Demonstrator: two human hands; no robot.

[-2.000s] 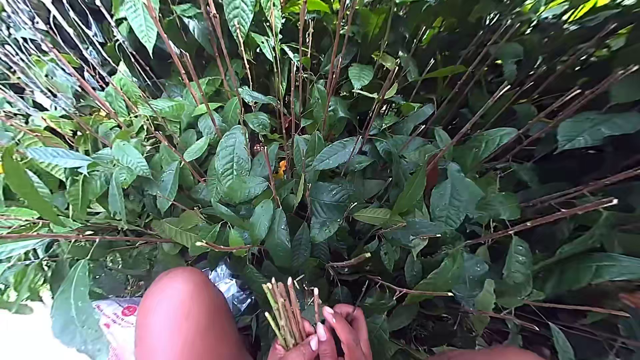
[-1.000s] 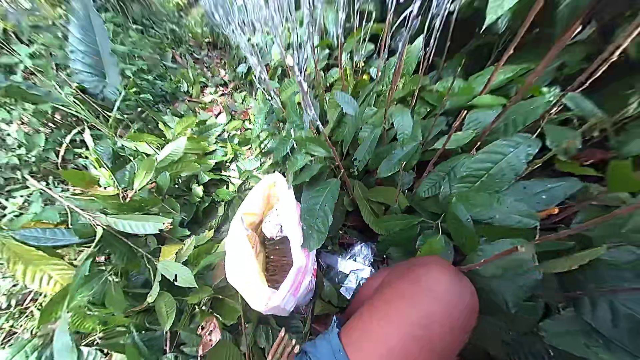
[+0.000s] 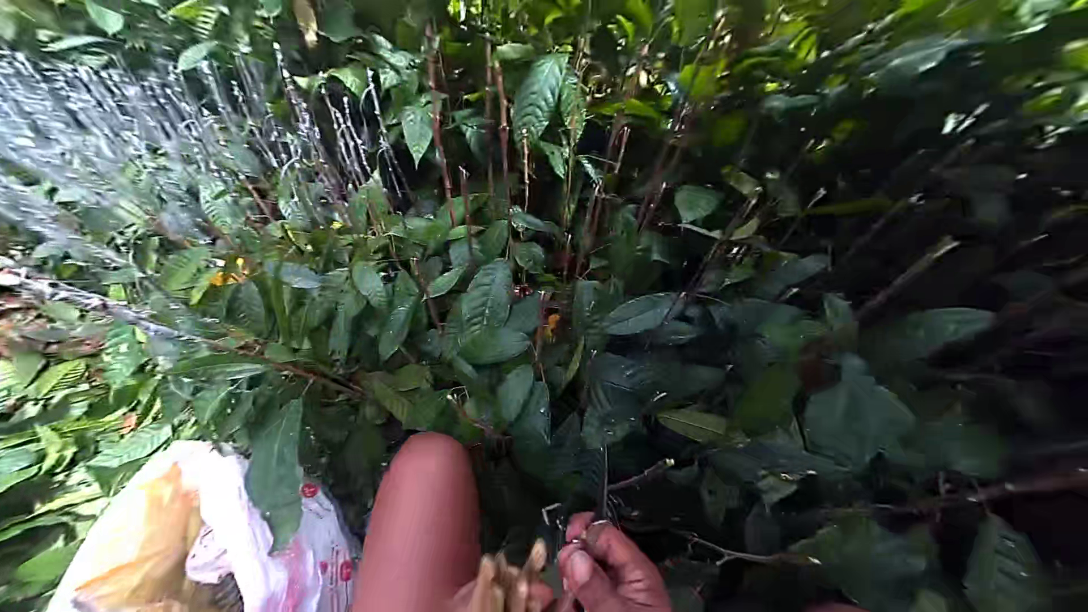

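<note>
At the bottom edge, my left hand (image 3: 466, 593) is mostly cut off, closed around a bundle of short cut stems (image 3: 508, 585). Just right of the bundle, my right hand (image 3: 614, 565) has its thumb and index finger pinched together. A thin dark thing rises near those fingertips, too blurred to name or to tell whether it is held. My bare knee (image 3: 427, 501) is left of both hands. Beyond it, at the lower left, stands an open white plastic bag (image 3: 319, 544) with red printing and a yellowish lining; its contents are mostly hidden.
Dense broad-leaved plants (image 3: 489, 306) fill the ground ahead. Upright cut stems (image 3: 501, 127) stand behind them, and a cut branch (image 3: 905, 276) slants at the right. A long pale branch (image 3: 110, 306) crosses the left side toward the middle.
The view has swung right from the bag, back over the plants. Both hands are in sight near the bottom; one second ago only some fingers showed at the lower edge.
</note>
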